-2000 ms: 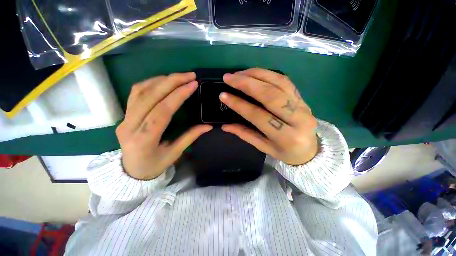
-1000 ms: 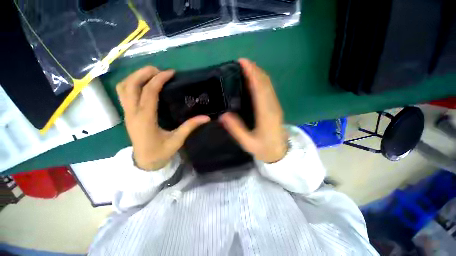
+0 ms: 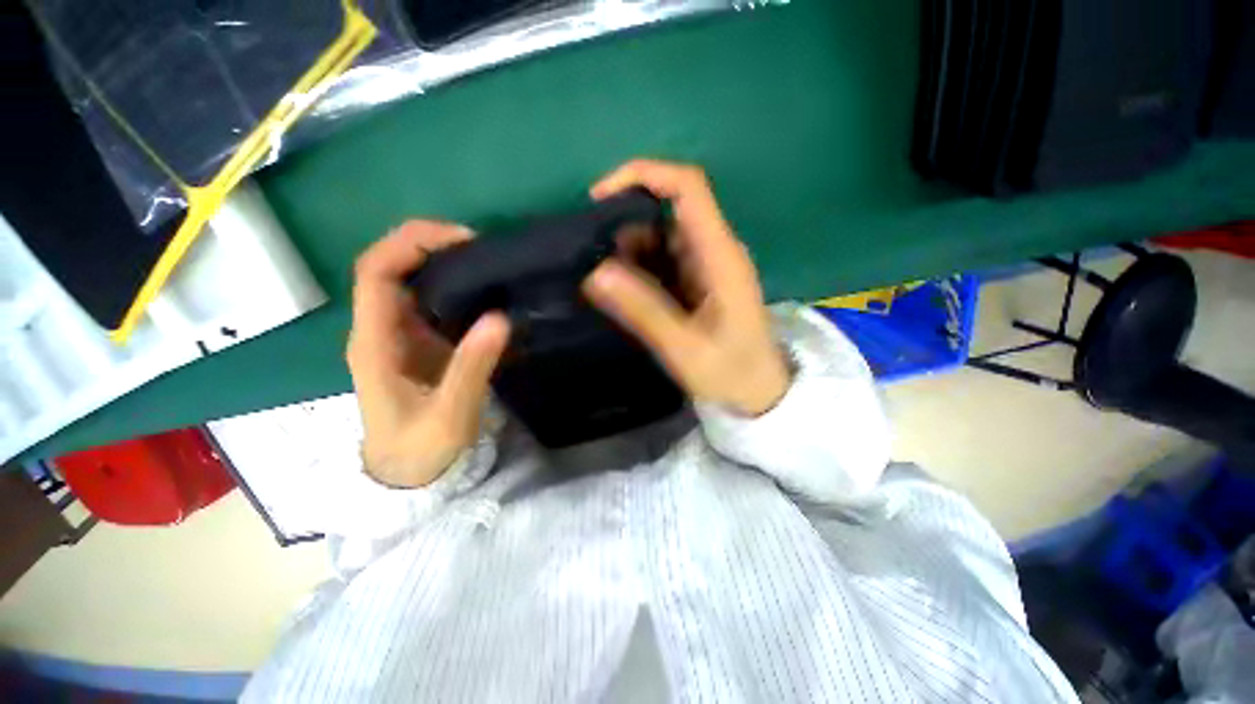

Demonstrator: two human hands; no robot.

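Observation:
A black phone case [image 3: 530,270] is held between my two hands over the bench's near edge, its top end tilted so that the face is hard to see. My left hand [image 3: 420,351] grips its left side, thumb on the near side. My right hand [image 3: 695,296] grips its right end, thumb across it. A second black case [image 3: 592,378] lies below, against the smock; whether it is joined to the held one is unclear. The image is blurred there, and no logo panel shows on the held case.
Black cases stand in a row [image 3: 1012,96] at the right. A clear plastic sleeve [image 3: 606,19] and yellow-edged black skins [image 3: 83,179] lie at the upper left, over a white tray [image 3: 262,268]. A blue crate [image 3: 902,330] and a black stool [image 3: 1135,330] are beyond the bench's edge.
The held case has tilted, and its logo panel, visible before, is out of sight. Both hands keep their hold. The view has shifted, so the plastic sleeve shows less.

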